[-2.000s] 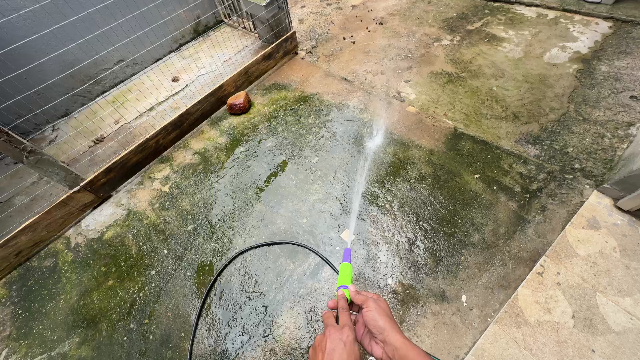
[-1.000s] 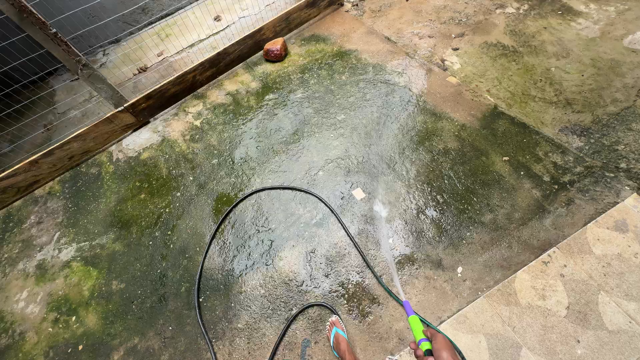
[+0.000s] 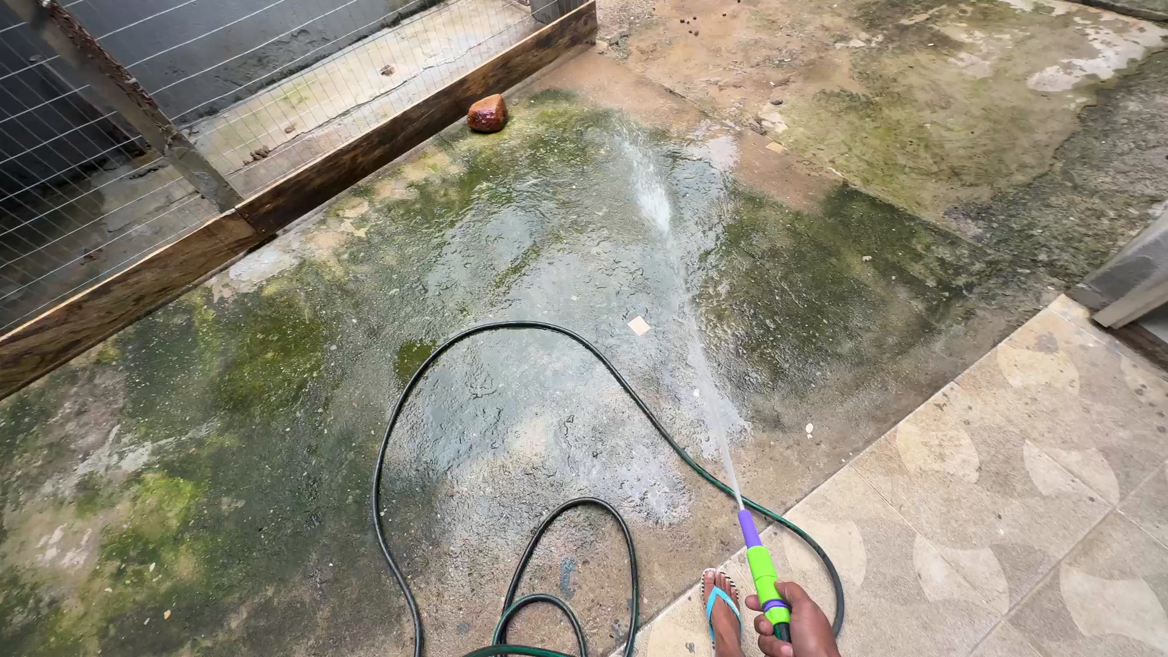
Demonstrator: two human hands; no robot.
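Note:
My right hand [image 3: 796, 620], at the bottom edge right of centre, is closed around the rear of a green and purple hose nozzle [image 3: 763, 570]. A jet of water [image 3: 698, 347] leaves the nozzle's tip and lands on the wet, mossy concrete floor [image 3: 547, 265]. From the nozzle's side of the view a dark green garden hose [image 3: 598, 351] runs in a wide loop over the concrete, with smaller coils at the bottom. My left hand is out of view.
A wire mesh fence with a wooden board [image 3: 365, 164] at its base borders the upper left. Beside it lies a reddish-brown stone [image 3: 487, 114]. Patterned tiles [image 3: 995, 493] cover the lower right, where my foot in a flip-flop [image 3: 721, 602] stands. A small pale chip [image 3: 639, 326] lies on the concrete.
Two seconds ago both hands were at the nozzle; now only the right holds it. The nozzle has moved right. The water jet reaches farther up the floor than one second ago.

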